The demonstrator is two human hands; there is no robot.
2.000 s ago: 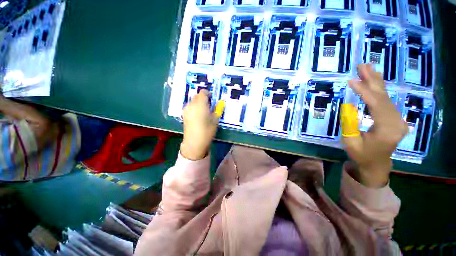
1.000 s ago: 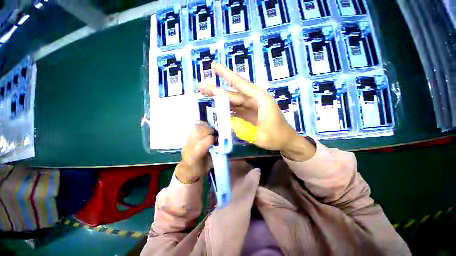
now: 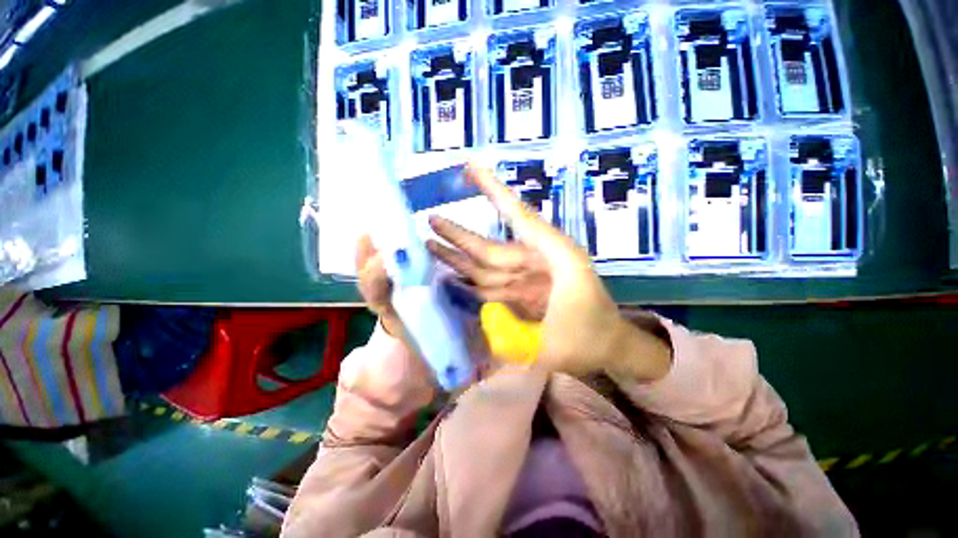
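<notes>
Blister-packed units (image 3: 617,203) with black and white faces sit in rows on a clear-edged tray (image 3: 318,236). My left hand (image 3: 380,289) holds a tilted, blurred pale-blue unit (image 3: 425,321) above the tray's near left corner. A piece with a dark band (image 3: 441,187) shows just right of it, by my right fingertips; I cannot tell if it is a second unit. My right hand (image 3: 552,284), with a yellow finger cot on the thumb, has its fingers spread beside the held unit. Whether it grips anything is unclear. Most left fingers are hidden behind the unit.
A similar sheet with units (image 3: 47,194) lies at the far left of the green bench. A red stool (image 3: 226,363) and a striped garment (image 3: 68,357) are below it. Grey layered edges (image 3: 935,63) stand at the far right. A pale rail runs at the top left.
Since two seconds ago, my left hand has lifted a unit from the near left corner, leaving white there. My right hand has come left to it. The held unit has turned since one second ago.
</notes>
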